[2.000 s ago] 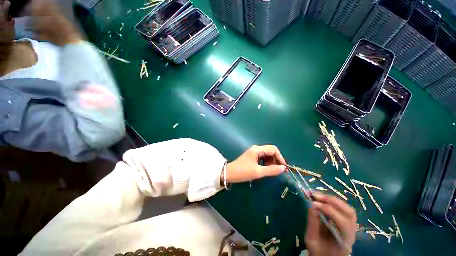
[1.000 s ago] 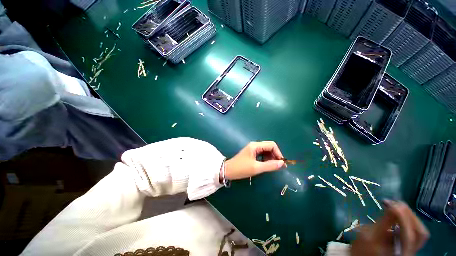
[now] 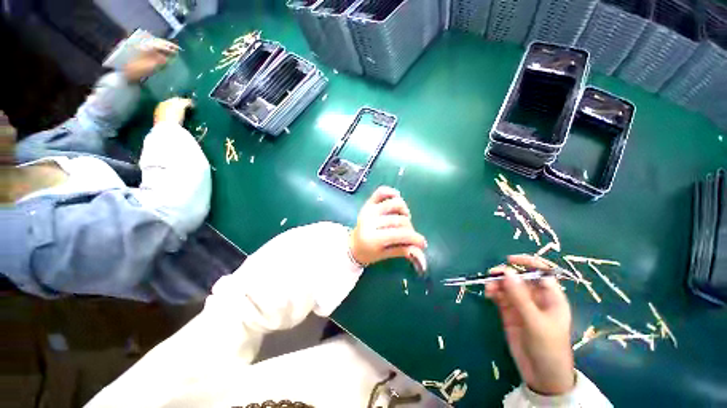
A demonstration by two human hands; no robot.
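My right hand point(image 3: 536, 319) holds silver tweezers point(image 3: 498, 277) like a pen, their tips pointing left over the mat. My left hand point(image 3: 387, 231) is over the mat left of the tweezer tips, its fingers bent and apart; I see nothing in it. A single phone frame point(image 3: 359, 150) lies on the green mat beyond my left hand. Cream-yellow narrow strips point(image 3: 599, 275) lie loose around and to the right of my right hand, and a pile of cream and dark strips point(image 3: 526, 211) lies above it.
Stacked frames lie at upper right point(image 3: 538, 100) and upper left point(image 3: 271, 88). Tall grey stacks point(image 3: 398, 44) line the back. More frames lean at the far right point(image 3: 708, 239). A person in blue-grey point(image 3: 96, 231) works at left. Small scraps point(image 3: 450, 386) lie near the bench edge.
My left hand has moved up and left, and the thin orange piece no longer shows in it. My right hand has come back left with the tweezers. The neighbour's hands are now in view.
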